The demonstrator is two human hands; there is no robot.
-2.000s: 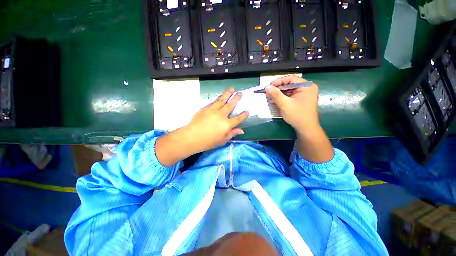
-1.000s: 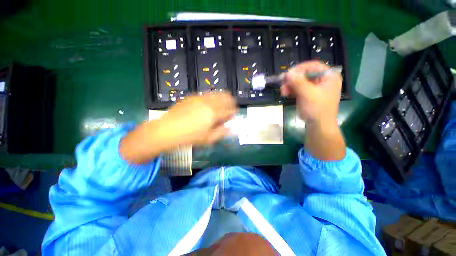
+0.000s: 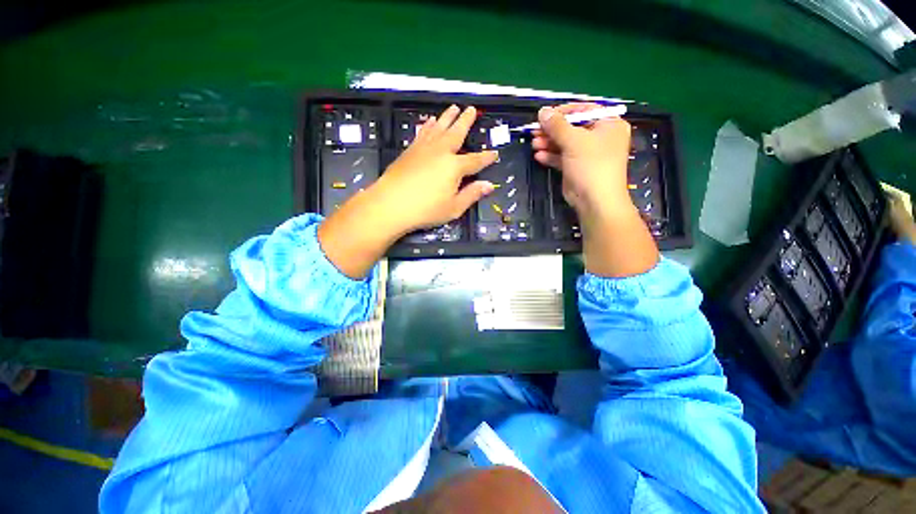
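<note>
The black foam tray (image 3: 457, 250) lies in front of me with phone housings side by side. My right hand (image 3: 593, 151) holds white tweezers (image 3: 601, 114) pen-like. Their tip touches or nearly touches a white square pad (image 3: 500, 135) at the far end of the middle housing (image 3: 489, 208). My left hand (image 3: 430, 181) lies over the second housing, fingers spread, fingertips near the middle housing; it holds nothing visible. Another white pad (image 3: 350, 134) sits on the leftmost housing (image 3: 341, 173). My right hand partly hides the fourth and fifth housings.
A lined sticker sheet (image 3: 532, 309) lies below the tray. A stack of ribbed sheets (image 3: 352, 356) is at the bench edge, left. A pale film piece (image 3: 729, 186), a whitish roll (image 3: 834, 122) and a neighbouring tray (image 3: 793, 387) are right. Another person's hand (image 3: 897, 211) is at that tray. A dark tray (image 3: 50, 246) stands left.
The white pad at the tweezers has moved from the middle housing's near part to its far end. My left hand has moved from the tray's near edge onto the tray, fingers spread.
</note>
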